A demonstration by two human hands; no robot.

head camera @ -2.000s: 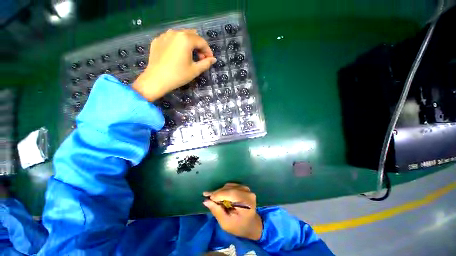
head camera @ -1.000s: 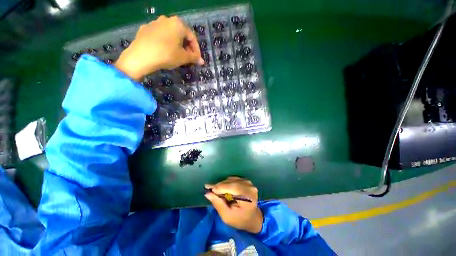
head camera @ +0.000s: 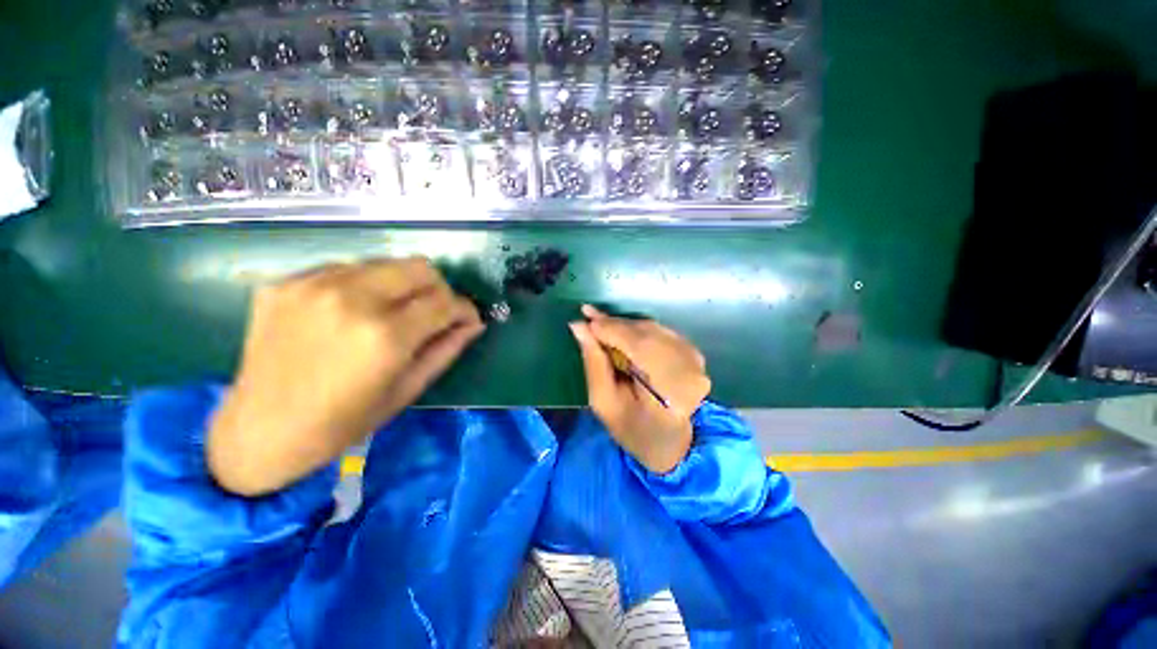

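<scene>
My left hand (head camera: 355,361) is low over the green mat, its thumb and fingertips pinched on a small round component (head camera: 499,311) with a shiny face. My right hand (head camera: 647,380) holds a thin dark pen-like tool (head camera: 631,369) with a yellow-gold section; its tip lies at my fingertips and is hard to make out. A loose pile of tiny black parts (head camera: 536,269) lies on the mat between and beyond my hands. The clear blister tray (head camera: 482,218) lies behind the pile, with rows of dark, shiny round components in its pockets. Its far edge is cut off by the picture.
The green mat (head camera: 888,254) ends just in front of me, above a grey floor with a yellow line (head camera: 939,454). A black box (head camera: 1034,216) with a grey tube stands at right. A small brownish patch (head camera: 837,331) lies on the mat. A white packet (head camera: 18,159) is at far left.
My left hand has come from over the tray down to the mat beside the pile, with a round component. My right hand still holds the tool. The view has shifted, so the tray appears higher.
</scene>
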